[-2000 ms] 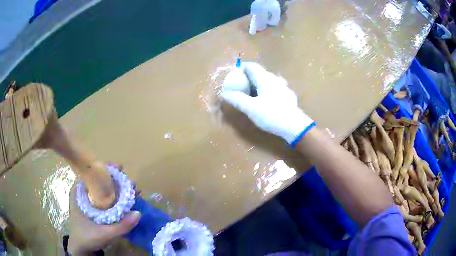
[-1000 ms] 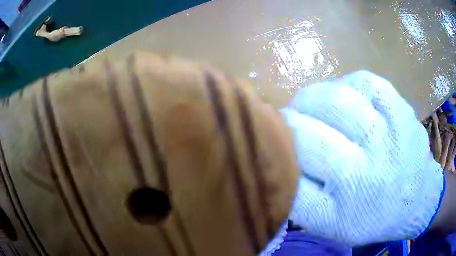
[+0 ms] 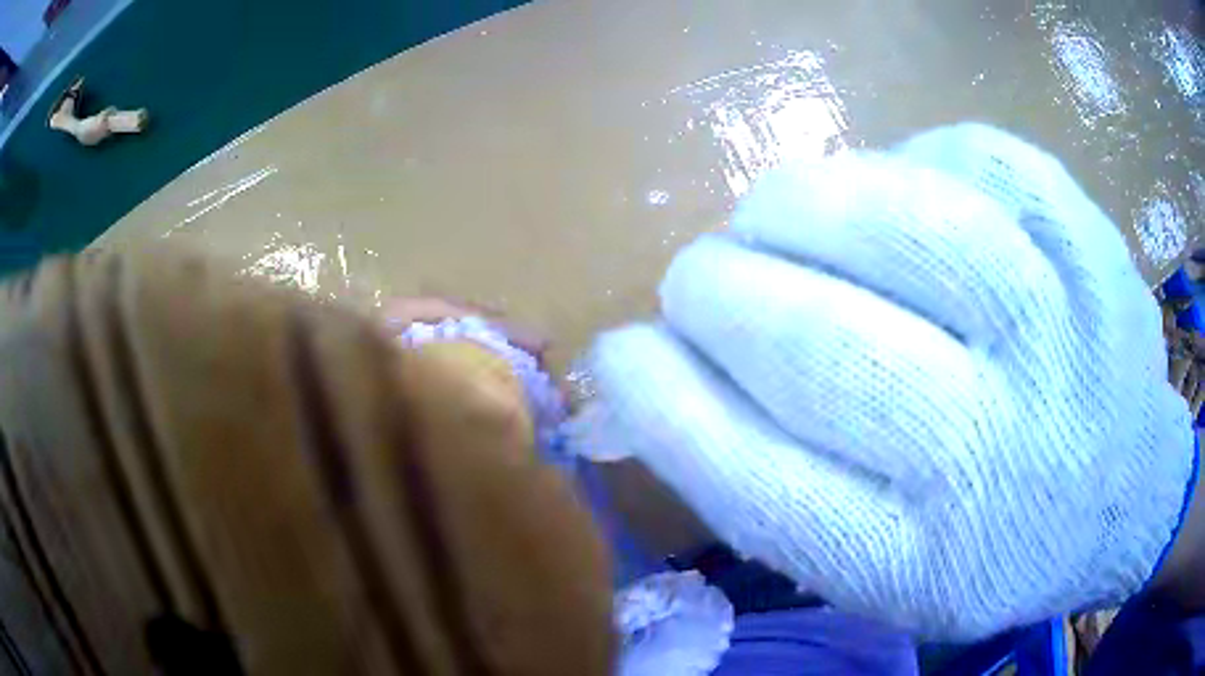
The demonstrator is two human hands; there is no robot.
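A brown sandal sole (image 3: pixel 304 489) with dark lines fills the lower left, very close to the camera. Behind it shows the blue shorts piece (image 3: pixel 604 508), with one frayed hem (image 3: pixel 542 390) around the tan leg and the other hem (image 3: pixel 674 621) below. My left hand (image 3: pixel 410 310) is mostly hidden behind the sole; a strip of skin shows at the upper hem, around the shorts piece. My right hand (image 3: pixel 885 383), in a white knitted glove, is curled beside the shorts, fingertips near the upper hem. Whether it holds anything is hidden.
The glossy tan bench top (image 3: pixel 555 159) curves across the view. A small leg (image 3: pixel 95 123) lies on the green conveyor belt (image 3: pixel 317 46) at the upper left. Part of a blue crate (image 3: pixel 1185 280) shows at the right edge.
My gloved hand was around a white bottle on the bench; it has come back beside the shorts, and the bottle is out of sight. The sole came close, then shifted left and down.
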